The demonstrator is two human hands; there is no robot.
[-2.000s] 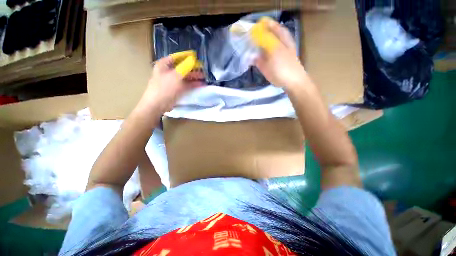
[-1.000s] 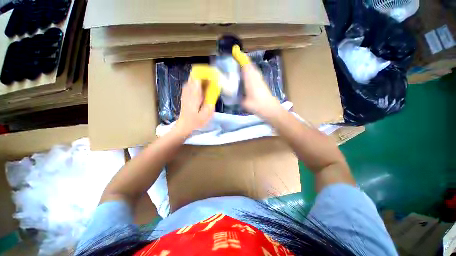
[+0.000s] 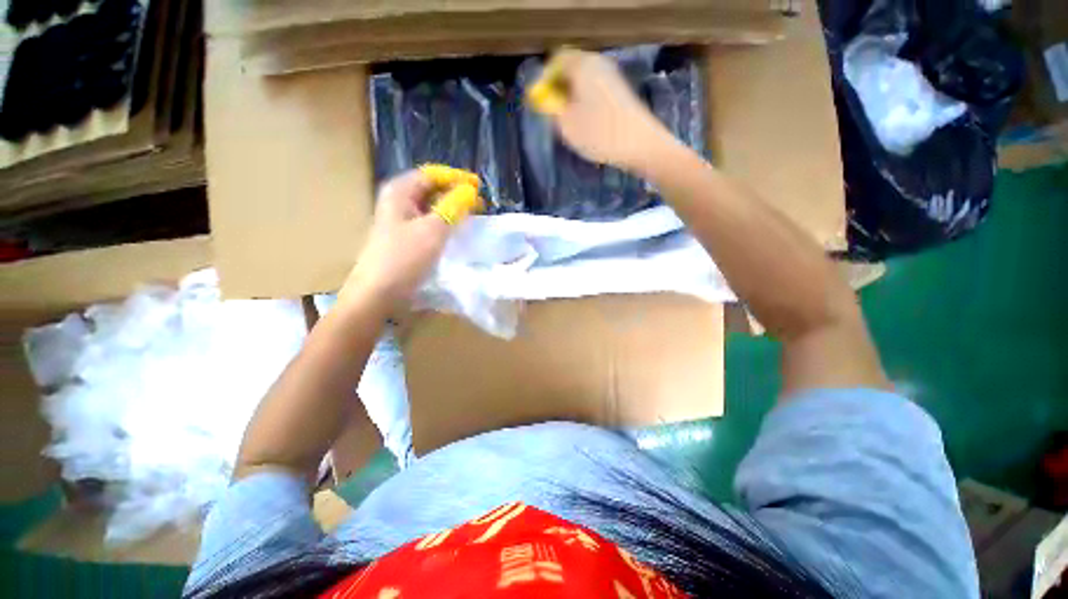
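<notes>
The open packing carton [image 3: 562, 357] is in front of my body. Bagged black parts [image 3: 451, 129] lie packed in rows in it. A white foam sheet [image 3: 609, 260] is draped over its near edge. My left hand [image 3: 419, 222], with yellow finger cots, is at the carton's near left, its fingers closed on a clear poly bag [image 3: 486, 293] that hangs over the foam sheet. My right hand [image 3: 597, 111], also with yellow finger cots, is slightly blurred above the parts at the carton's far side. I cannot tell if it holds anything.
Cardboard sheets [image 3: 504, 26] lie behind the carton. Another cardboard stack [image 3: 94, 176] with black parts is at upper left. A supply carton heaped with clear-white bags [image 3: 164, 398] is at lower left. A black bin bag [image 3: 937, 199] stands at right on the green floor.
A black part and whitish bag were between my blurred hands one second ago. Now my left hand is lower and nearer me with a bag; my right hand is over the packed rows.
</notes>
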